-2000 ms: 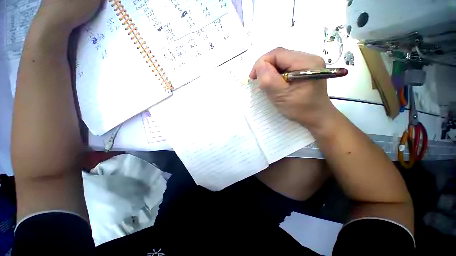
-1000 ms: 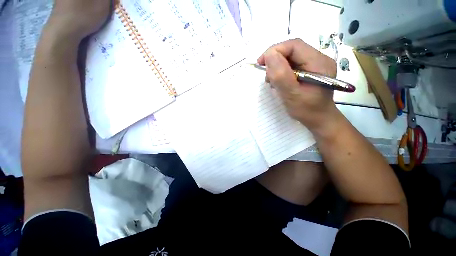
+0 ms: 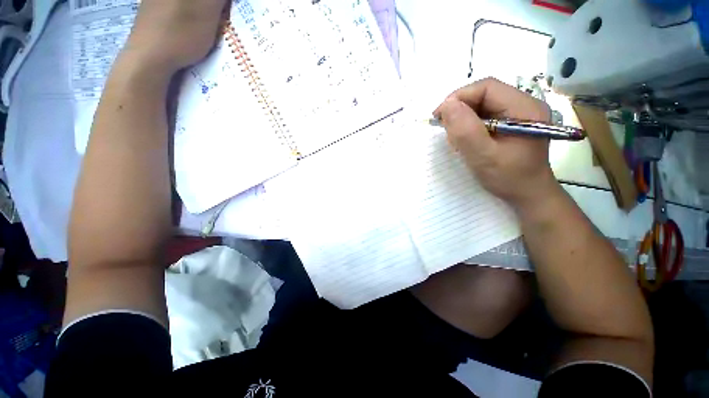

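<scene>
My right hand (image 3: 497,136) is closed around a slim silver pen (image 3: 536,129) with a dark red end; its tip is near the upper part of the lined paper (image 3: 404,225). The paper has a centre crease and overhangs the table's front edge. My left hand (image 3: 183,27) is cut off by the top edge and lies at the spiral notebook (image 3: 326,78), which has an orange wire coil and blue handwriting. The left fingers are out of the picture, so whether they hold anything is hidden.
Printed forms (image 3: 101,54) lie left of my left forearm. The sewing machine (image 3: 622,54) stands upper right, with a tan strip (image 3: 610,159) and orange-red scissors (image 3: 659,249) below it. A grey ruler (image 3: 497,255) runs along the front edge. Crumpled white material (image 3: 221,303) is below the table.
The whole view has shifted, so the table things and both arms appear further right and slightly lower. The pen lies flatter than one second ago and is still held in my right hand.
</scene>
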